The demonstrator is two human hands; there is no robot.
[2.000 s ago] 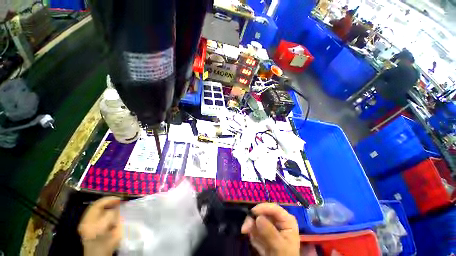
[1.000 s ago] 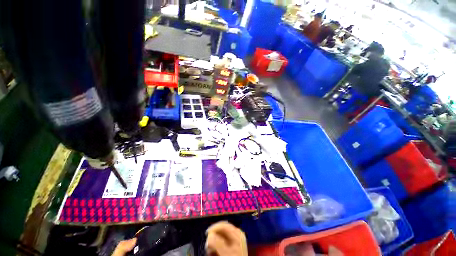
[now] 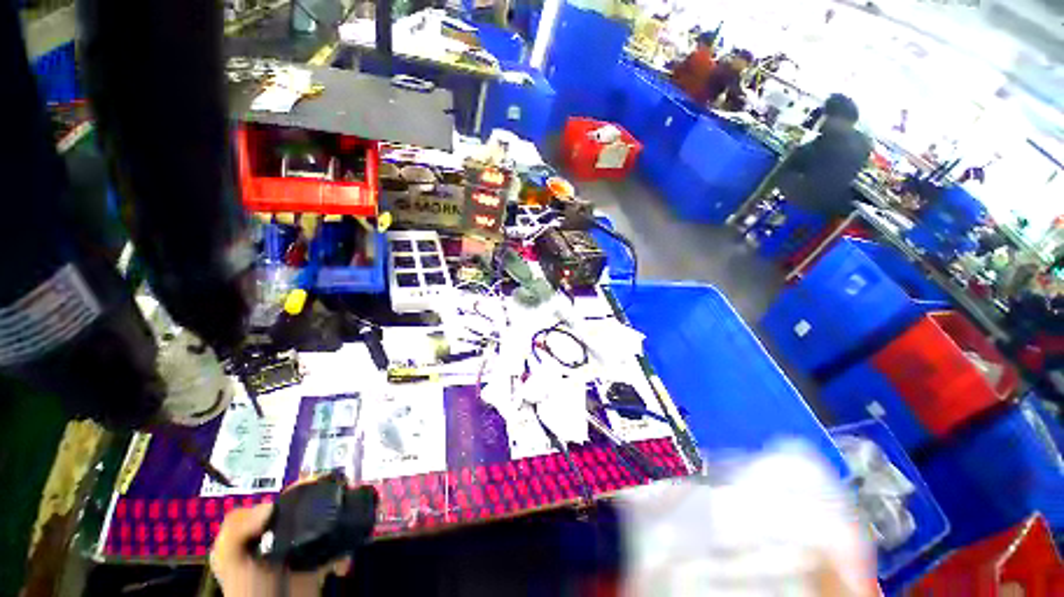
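Note:
My left hand [image 3: 247, 562] holds a black electronic unit [image 3: 313, 520] at the front border of the purple printed sheet, at the lower left. The unit's lower side is partly hidden by the fingers. A blurred white, crinkled plastic bag [image 3: 741, 527] is at the bottom right. My right hand [image 3: 849, 560] is mostly hidden behind the bag and cut off by the lower edge; it appears to hold the bag, but the fingers are not visible.
Dark hanging tools [image 3: 128, 233] with thin tips cross the left side. A translucent bottle [image 3: 193, 379] stands behind them. Wires and white papers [image 3: 548, 373] lie on the mat [image 3: 467, 422]. A large blue bin [image 3: 729, 367] is at right. People sit or stand farther back.
The black unit has come up from below the bench edge in my left hand. The plastic bag has moved right with my right hand. The view has shifted right.

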